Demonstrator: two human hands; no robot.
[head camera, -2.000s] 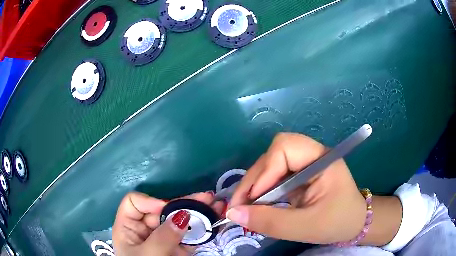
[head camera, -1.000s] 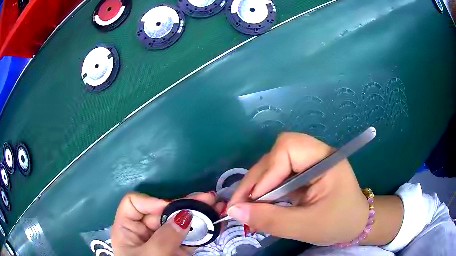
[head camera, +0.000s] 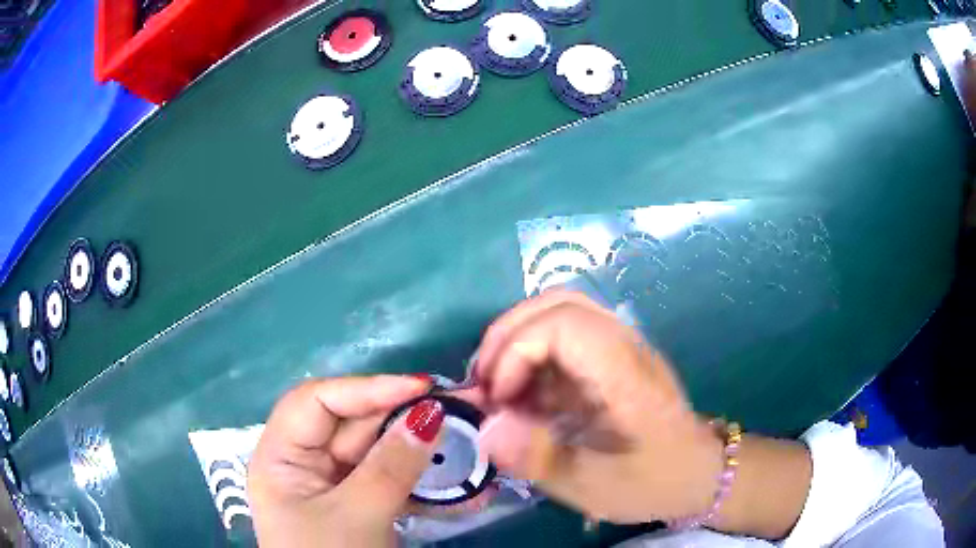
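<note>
My left hand holds a round black part at the bottom centre, with the red-nailed thumb on its silver-grey centre face. My right hand is blurred and its fingertips are at the right and upper rim of the part. No tweezers are visible, and I cannot tell what the right fingers grip. A sticker sheet with white arcs lies partly under my hands. A used liner sheet with faint arc outlines lies beyond my right hand.
A green belt carries several black discs with pale faces and one red-faced disc. A red bin and blue tray are at upper left. Another disc lies at far right.
The view has shifted, showing more of the belt and red bin. The tweezers seen earlier in my right hand no longer show. My right hand has moved left and its pose has changed.
</note>
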